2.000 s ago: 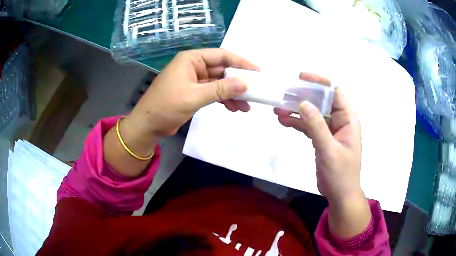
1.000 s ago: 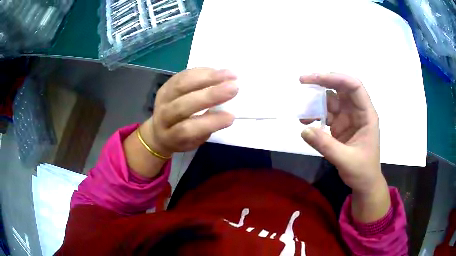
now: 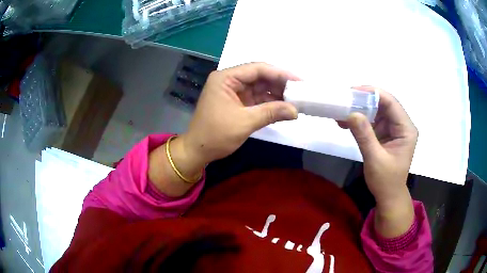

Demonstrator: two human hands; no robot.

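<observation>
A smooth white housing [image 3: 323,100] is held level above the large white sheet [image 3: 342,42]. My left hand [image 3: 240,109] grips the housing's left end between thumb and fingers. My right hand [image 3: 387,133] holds the clear cover [image 3: 365,101] at the right end, thumb in front and fingers behind. The cover sits around the right end of the housing. Whether anything is inside the housing cannot be seen.
A clear insert tray [image 3: 165,16] with white parts lies at the top left on the green bench [image 3: 101,18]. Clear plastic shows at the top right. Below bench level at left are a brown carton [image 3: 88,114] and stacked white sheets [image 3: 69,186].
The clear cover now overlaps the housing's right end. Both hands have moved right with the parts, and my left hand has turned to show its thumb. The view has also shifted.
</observation>
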